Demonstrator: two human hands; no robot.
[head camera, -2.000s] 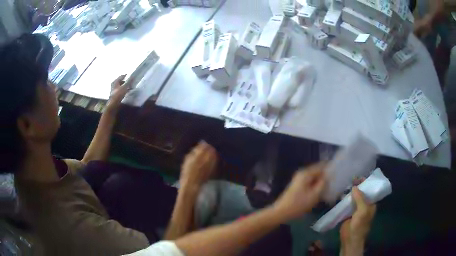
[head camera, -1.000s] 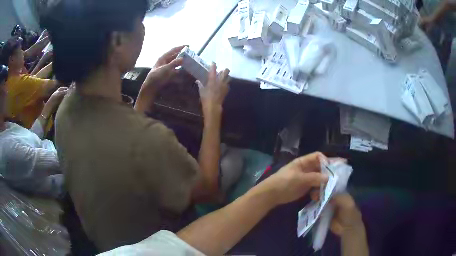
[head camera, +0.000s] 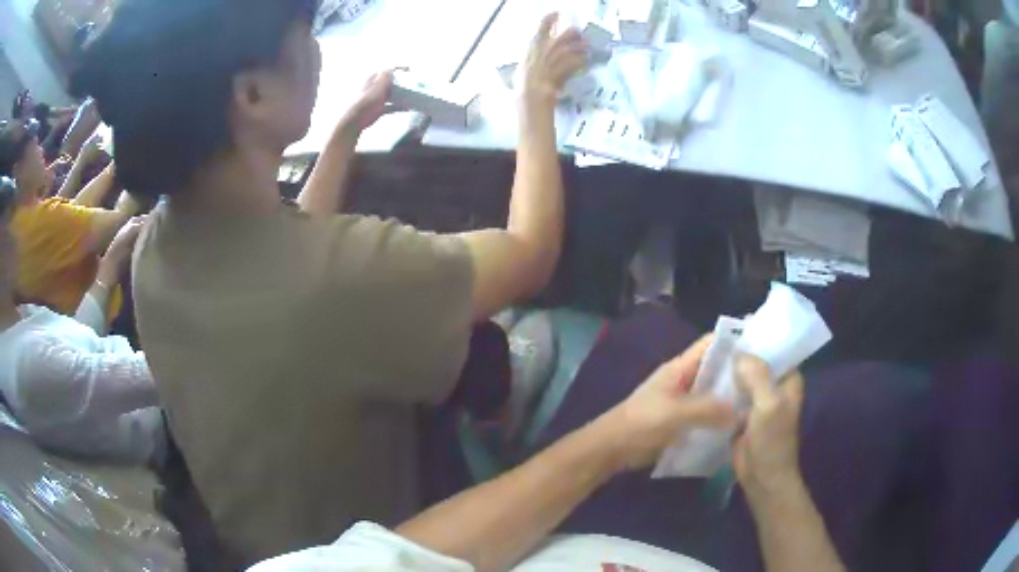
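Note:
A whitish wrapped product (head camera: 789, 324) is held over my lap, its wide soft end pointing up and right. A white printed leaflet (head camera: 684, 456) lies against it; whether it goes all the way round is hidden by my fingers. My left hand (head camera: 668, 411) grips the leaflet and product from the left, slightly blurred. My right hand (head camera: 771, 430) is closed around the product from the right, with its thumb on top.
A neighbour (head camera: 302, 302) sits close at my left, holding a white carton (head camera: 434, 98) and reaching over the table (head camera: 771, 145). Printed sheets (head camera: 626, 121), wrapped items (head camera: 676, 84) and flat cartons (head camera: 936, 154) lie on the table. Papers (head camera: 813, 229) sit on the shelf below.
The product and leaflet have turned so the soft end points up and right, and the leaflet now lies closer against it. The neighbour's right hand has moved from the carton to the table goods.

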